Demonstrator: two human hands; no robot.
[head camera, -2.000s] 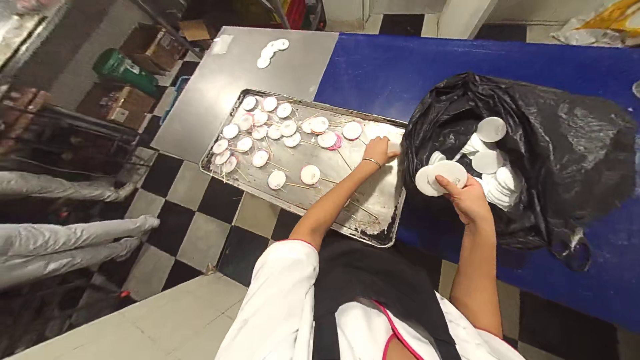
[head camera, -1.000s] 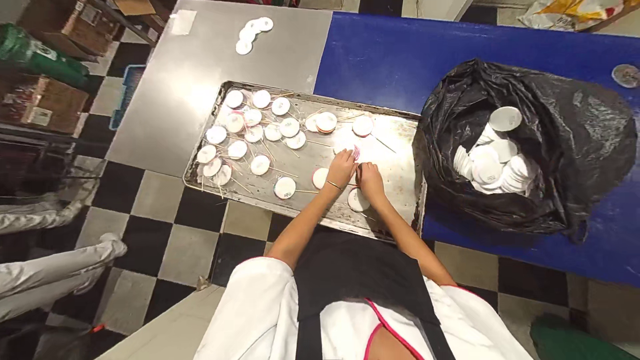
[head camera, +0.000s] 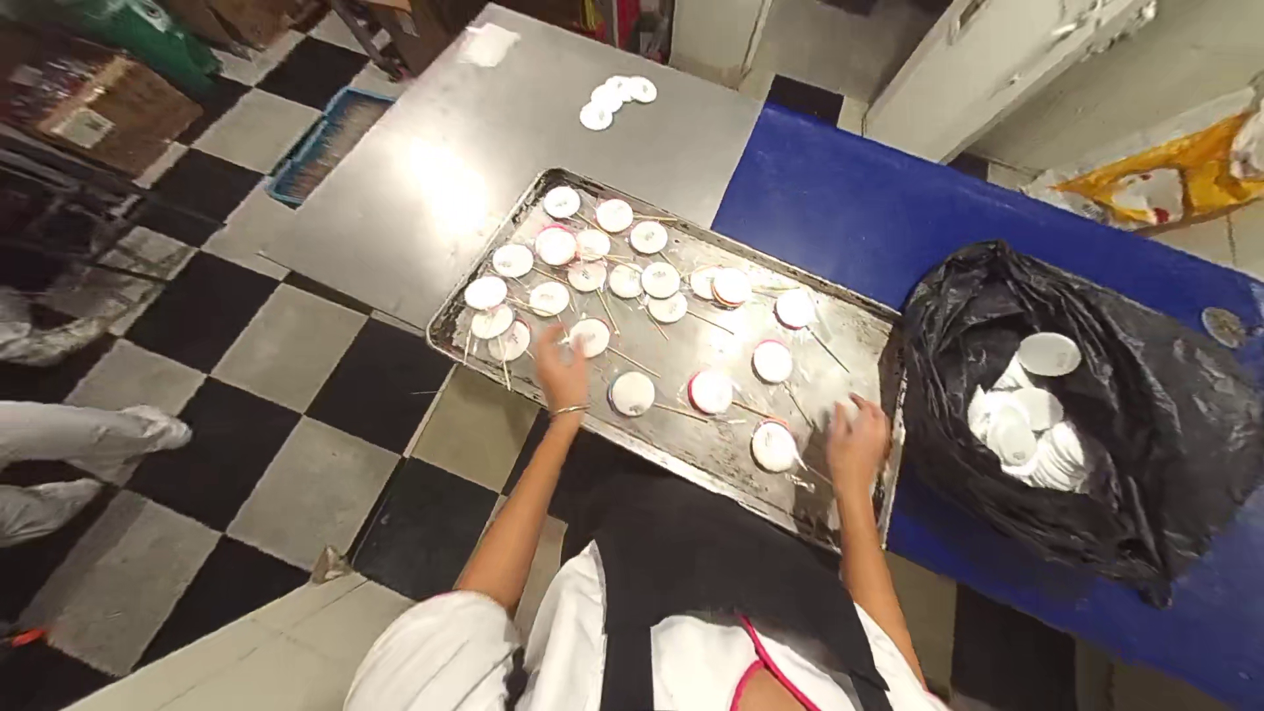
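Observation:
A worn metal baking tray (head camera: 681, 459) holds several round white-topped pieces on wooden sticks, some with pink or red edges. My left hand (head camera: 563, 370) is over the tray's near left part, fingers spread, beside a white-topped round piece (head camera: 590, 338); whether it touches that piece is unclear. Over the right end of the tray is my right hand (head camera: 857, 434), fingers slightly curled and apart, with nothing seen in it. The nearest round piece (head camera: 774, 446) lies to its left. White discs (head camera: 1011, 434) are heaped in an open black plastic bag (head camera: 1165, 425) right of the tray.
The tray spans a bare metal tabletop (head camera: 395, 207) and a blue surface (head camera: 820, 188). Several white discs (head camera: 596, 116) lie beyond the tray. A blue crate (head camera: 331, 143) and cardboard boxes (head camera: 118, 114) stand at the left. Another person's white-clad legs (head camera: 79, 432) show at far left.
My right hand, earlier holding white discs by the bag, went to the tray beside my left hand. Now the hands are apart, the left one farther left. More white-topped pieces show at the tray's right part.

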